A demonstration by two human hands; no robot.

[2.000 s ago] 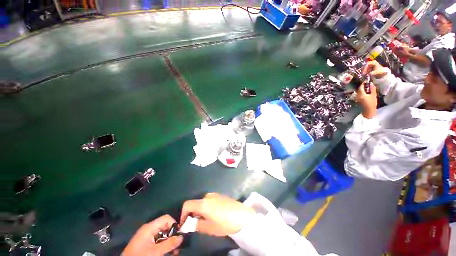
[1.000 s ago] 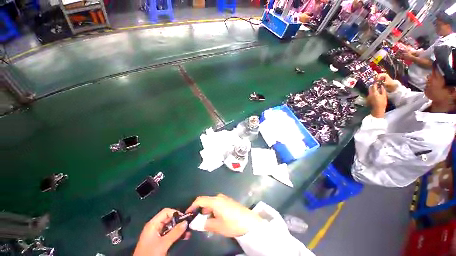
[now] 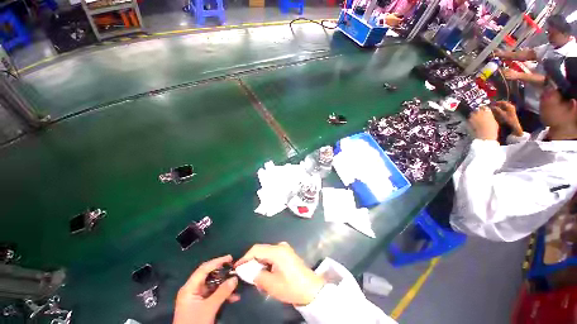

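My left hand point(image 3: 205, 292) at the bottom centre holds a small black-and-silver keychain point(image 3: 219, 277) between its fingertips, partly hidden by the fingers. My right hand point(image 3: 278, 272) pinches a small white wiping cloth point(image 3: 250, 271) against or right beside the keychain. Several black-and-silver pieces lie spaced out on the green surface, one point(image 3: 193, 233) just beyond my left hand and another point(image 3: 146, 283) to its left. A dispenser bottle point(image 3: 308, 192) with a red mark stands on white wipes point(image 3: 272, 186), with a second clear bottle point(image 3: 325, 158) behind it.
A blue tray point(image 3: 397, 184) holds white wipes. Beyond it lies a large heap of pieces point(image 3: 414, 136). A person in white point(image 3: 512, 183) works at the right. A blue stool point(image 3: 427, 239) stands below the bench edge. A metal frame point(image 3: 28, 278) and loose silver pieces are at lower left.
The loose pieces beyond my hands have shifted right in view. The keychain has turned in my left fingers, and the cloth in my right hand has moved slightly up. The other person's hands have moved.
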